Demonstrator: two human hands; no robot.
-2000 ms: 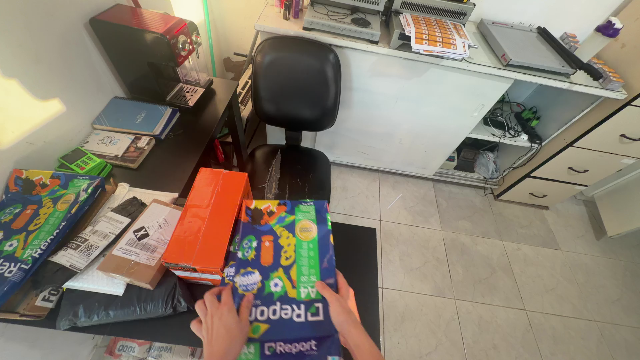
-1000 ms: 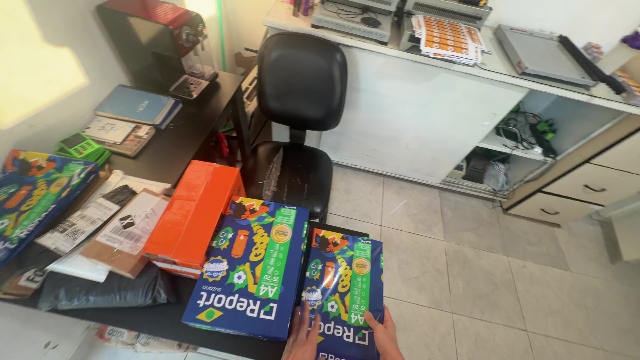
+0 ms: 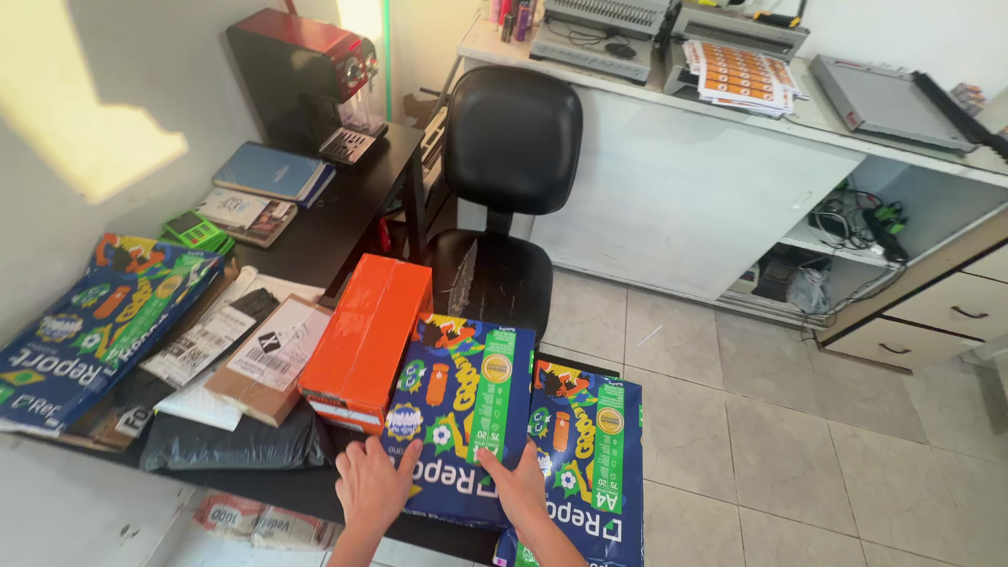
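Observation:
Two blue Report A4 paper packs lie side by side at the desk's right end. My left hand (image 3: 376, 479) rests at the lower left edge of the left paper pack (image 3: 465, 409), its thumb on the wrapper. My right hand (image 3: 516, 480) touches the same pack's lower right part, fingers spread near the border with the right paper pack (image 3: 587, 449). An orange cardboard box (image 3: 368, 339) stands directly left of the left pack. Another Report paper pack (image 3: 102, 323) lies at the far left.
Beside the box are a brown parcel (image 3: 276, 358) and a dark plastic mailer (image 3: 236, 437) on the black desk (image 3: 291, 264). A black chair (image 3: 512, 142) stands behind. Notebooks (image 3: 272, 172) and a coffee machine (image 3: 303, 79) are at the back left; a white cabinet (image 3: 669, 181) stands beyond.
Two seconds ago one pack showed beside the box; a second one lay to its right one second ago. Since then my hands have moved from the right pack to the left one.

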